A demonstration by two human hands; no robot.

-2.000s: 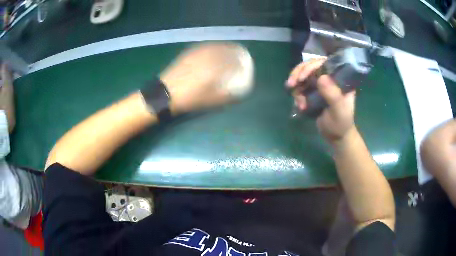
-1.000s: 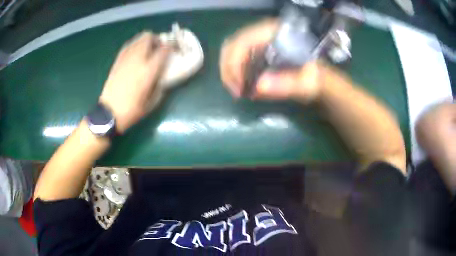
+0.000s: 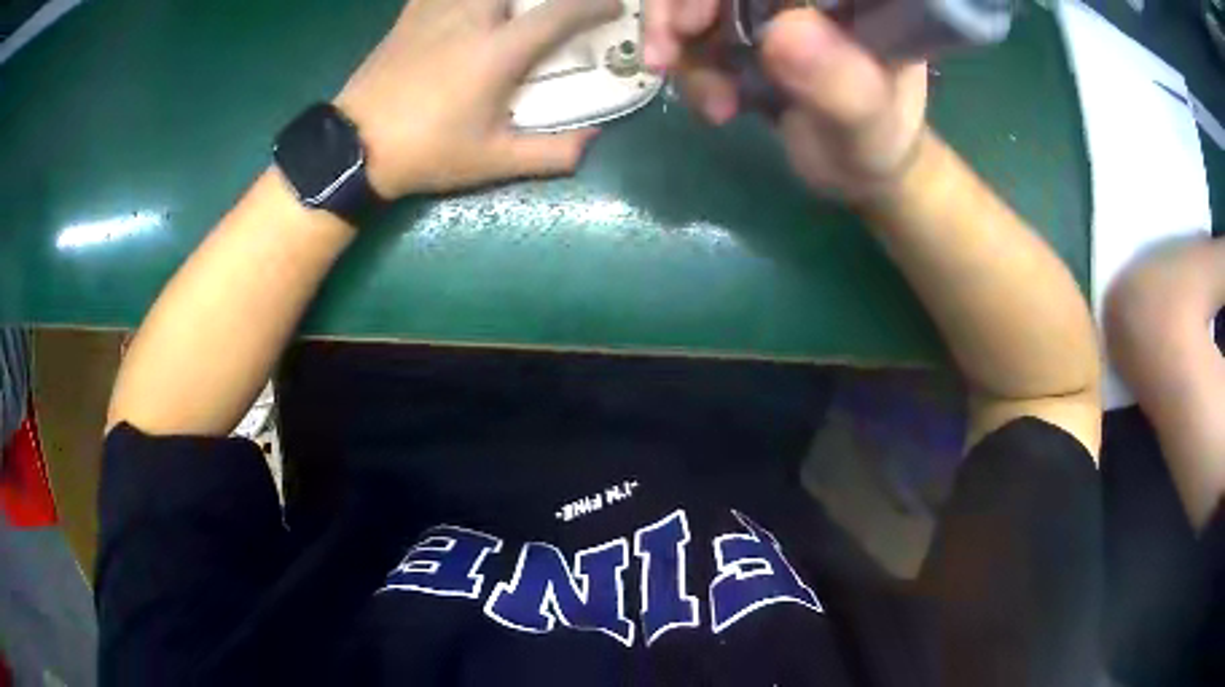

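Note:
A white plastic housing (image 3: 587, 97) lies on the green bench at the top middle, cut by the picture's top edge. One round metal fitting shows on it. My left hand (image 3: 470, 101) holds the housing from its left side, thumb along the near edge. My right hand (image 3: 840, 108) is wrapped around a grey-black electric screwdriver (image 3: 927, 24), its rear end pointing right. My right fingertips are at the housing's right edge. The screwdriver's tip is hidden by the fingers or out of the picture.
The glossy green bench (image 3: 645, 289) curves across, its near edge close to my body. A long white strip (image 3: 1142, 175) lies at the right, with another person's arm (image 3: 1169, 336) over it. A brown carton (image 3: 74, 416) is below the bench at the left, beside something red (image 3: 24, 477).
Both hands have come together at the top middle; the housing, apart from the screwdriver before, is now beside it. The view has shifted, so the bench edge sits higher.

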